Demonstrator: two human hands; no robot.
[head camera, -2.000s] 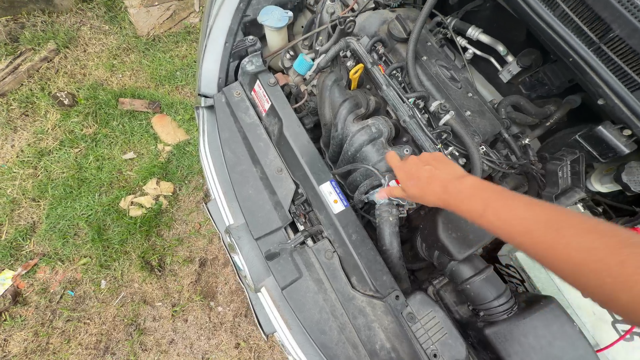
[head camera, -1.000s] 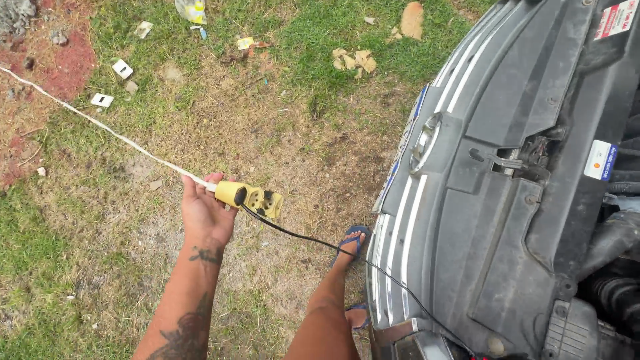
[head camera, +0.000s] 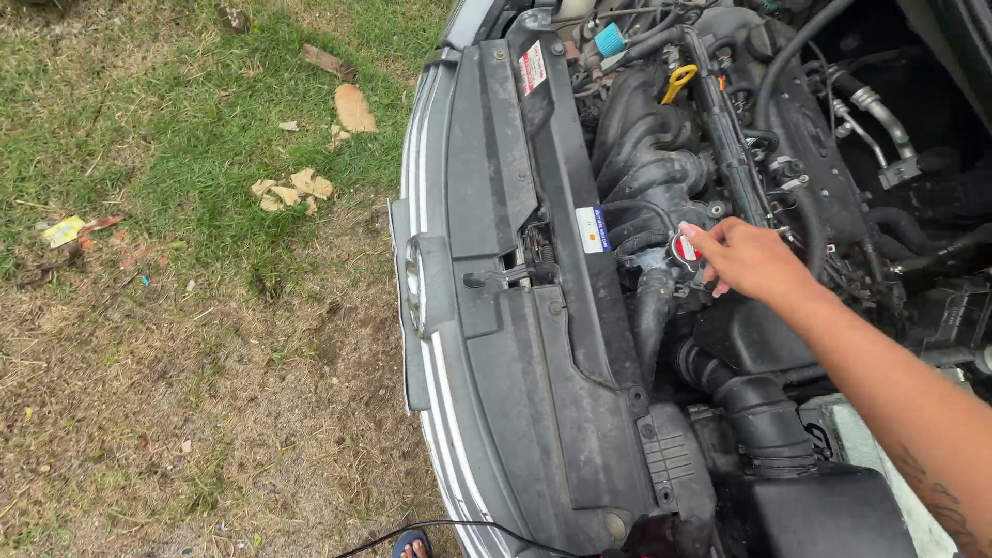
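My right hand (head camera: 744, 260) reaches in from the right side, its fingertips at the edge of a round radiator cap (head camera: 686, 249) with a red and white top. Thumb and fingers close around the cap's upper and right sides. The cap sits where a thick black radiator hose (head camera: 655, 318) meets a metal neck, beside the ribbed black intake manifold (head camera: 639, 174). My left hand is out of view. A black cord (head camera: 457, 522) crosses the front of the car at the bottom.
A yellow dipstick handle (head camera: 680, 82) stands above the manifold. The black air intake duct (head camera: 763, 418) and a battery (head camera: 860, 434) lie below my right forearm. The hood latch (head camera: 511, 273) is in the front panel. My sandalled foot (head camera: 412, 544) shows at the bottom edge.
One second ago my left hand held a yellow socket on a white cable over the grass; both are out of view now. My right hand is back in view at the cap. The view has swung right.
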